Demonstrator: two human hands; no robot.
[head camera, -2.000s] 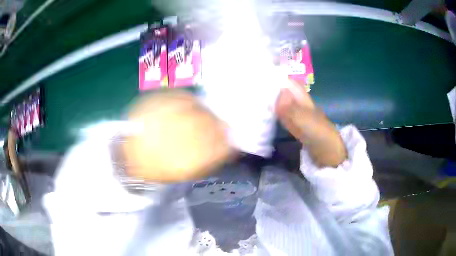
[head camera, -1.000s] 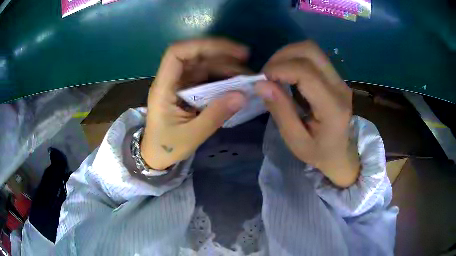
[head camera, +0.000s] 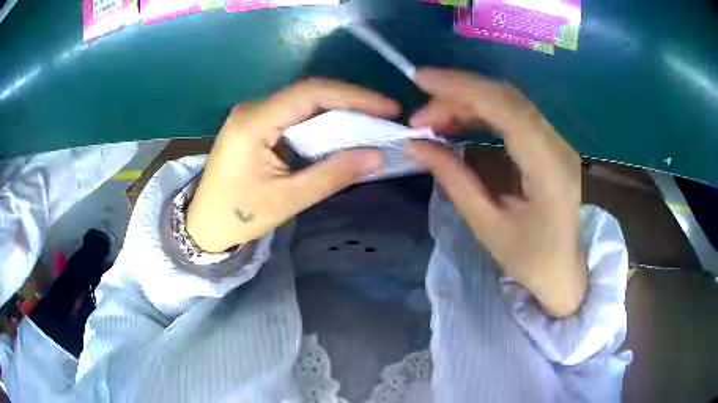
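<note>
A white, palm-sized label stack (head camera: 338, 135) with faint print is held in front of my chest. My left hand (head camera: 283, 165) is bare and closed on its left part, thumb below and fingers above. My right hand (head camera: 508, 169) is at its right end, thumb touching the edge. A narrow, blurred white strip (head camera: 383, 49) sticks up from the right fingertips, pointing up and left. Print on the strip cannot be read.
Pink boxes (head camera: 516, 24) lie on the green bench (head camera: 197, 86) at the upper right. More pink boxes (head camera: 169, 9) stand along the top left, cut by the picture edge. Brown cartons (head camera: 669, 315) are below the bench at right. Another person's pale sleeve (head camera: 71, 181) shows at left.
The hands came down from over the boxes to my chest, then moved slightly apart. A narrow strip now shows at my right fingertips. More of the pink boxes is in view than one second ago.
</note>
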